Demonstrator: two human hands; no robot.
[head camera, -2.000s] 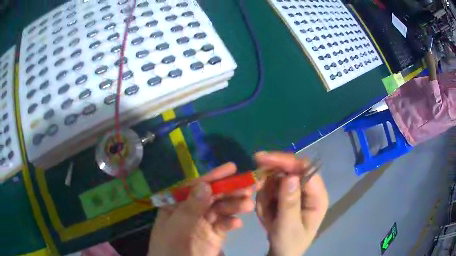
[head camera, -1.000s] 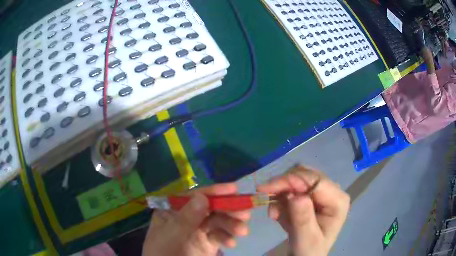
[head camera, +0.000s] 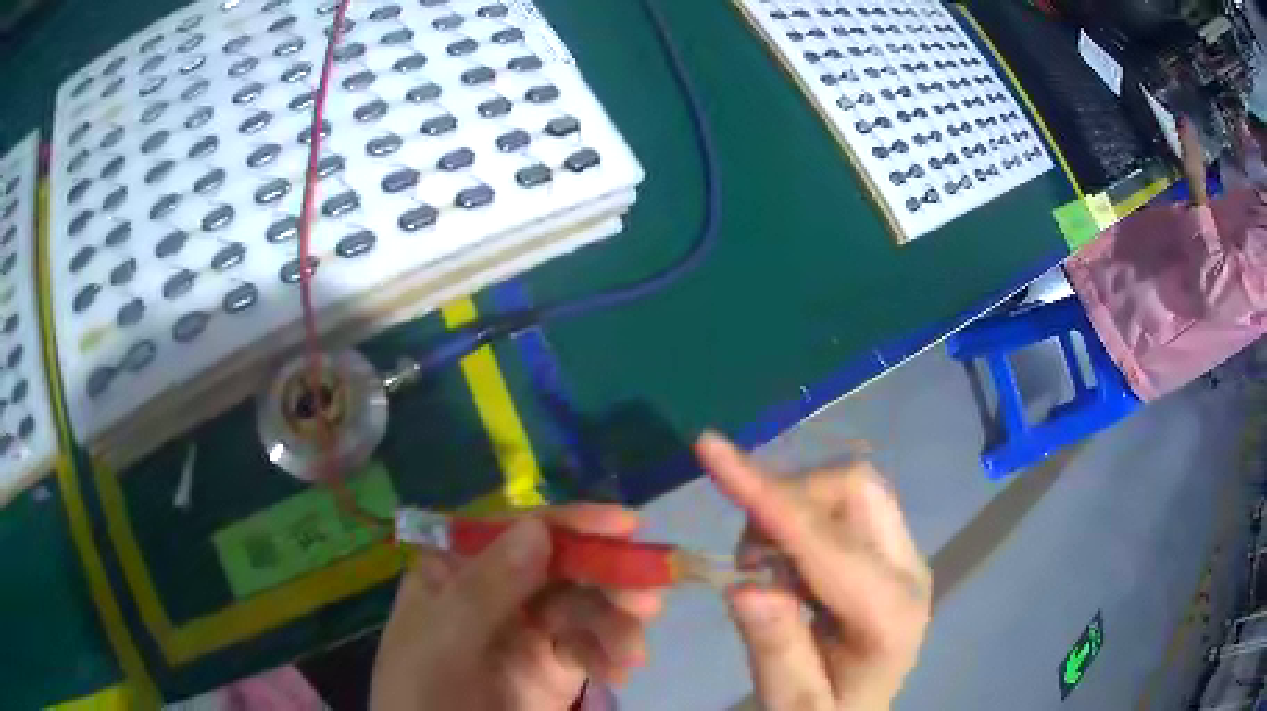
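Observation:
My left hand (head camera: 514, 611) holds the red barrel of a test probe (head camera: 611, 558), which lies almost level past the mat's front edge. Its silvery rear end points left and its gold pins point right. My right hand (head camera: 834, 570) is at the pin end, thumb and fingers closed around something small at the pin tips, with the index finger extended. What it holds is blurred and mostly hidden; I cannot tell if it is tweezers. The round silver metal base (head camera: 323, 414) with a brass centre sits on the mat, and the thin red probe wire (head camera: 309, 229) crosses over it.
Stacked white foam trays (head camera: 403, 299) with oval parts lie left, another tray (head camera: 910, 229) further right. A blue cable (head camera: 709, 181) runs from the base. A green label (head camera: 303, 535) and a white pointed piece (head camera: 185, 477) lie nearby. A blue stool (head camera: 994, 417) and person in pink (head camera: 1153, 292) are right.
The probe has shifted slightly left and up since a second ago. My right hand has moved left with it and its index finger has straightened. The tweezer-like points seen two seconds ago no longer show.

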